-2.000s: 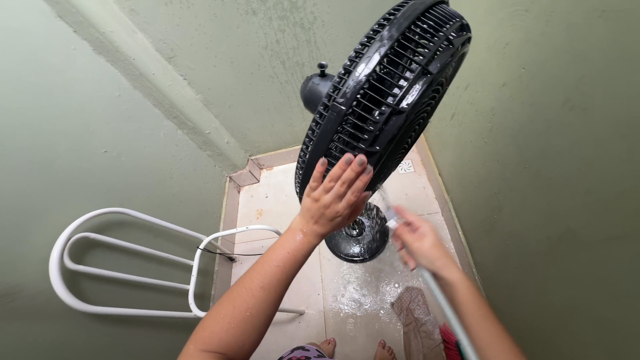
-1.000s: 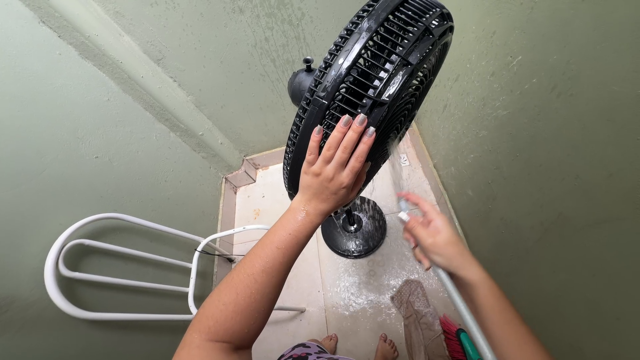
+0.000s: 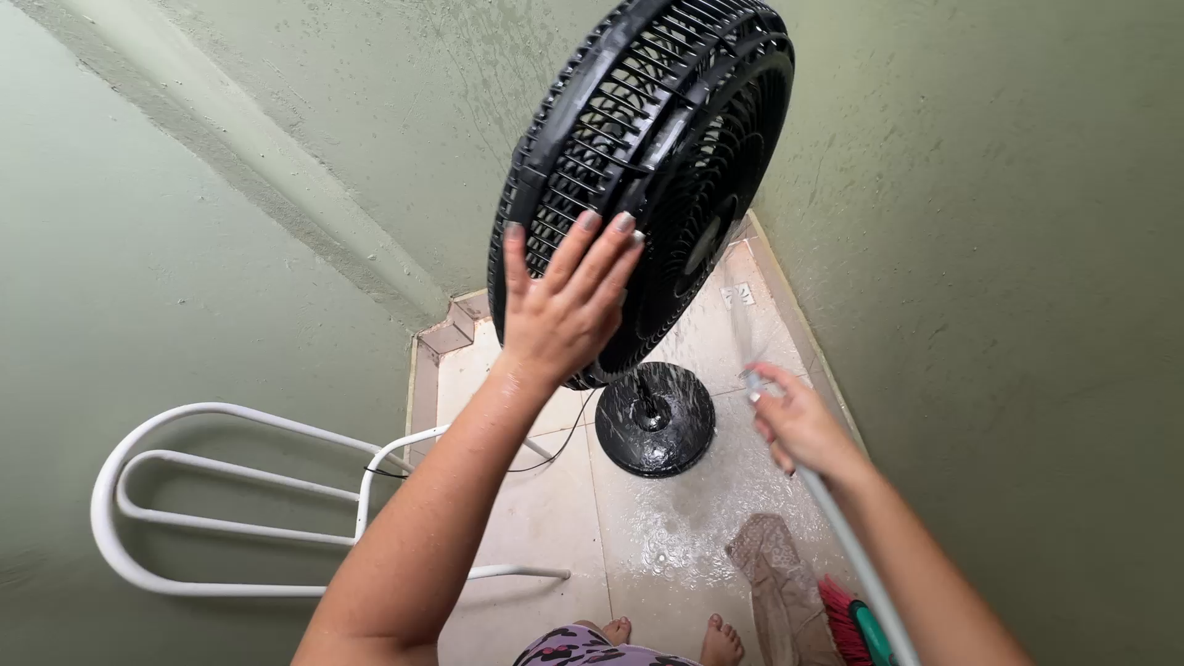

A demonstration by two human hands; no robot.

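A black pedestal fan [image 3: 647, 166] stands tilted in the upper middle, its plastic grille wet. Its round black base [image 3: 655, 421] rests on the wet floor. My left hand [image 3: 572, 305] lies with fingers spread against the lower left rim of the grille. In my right hand [image 3: 800, 421], right of the base, is a grey hose [image 3: 860, 564]. Water sprays from the hose's end towards the front of the grille. The fan's pole is mostly hidden behind the grille.
A white metal chair frame [image 3: 222, 499] leans at the left, with a thin black cable near it. A wet brown cloth [image 3: 782, 583] and a red-bristled brush with a green head [image 3: 869, 629] lie at the lower right. A floor drain [image 3: 737, 294] is near the right wall. Green walls surround the tiled floor.
My left hand stays on the grille's edge, its fingers more spread. The hose is still in my right hand, its spray now plainer in front of the grille.
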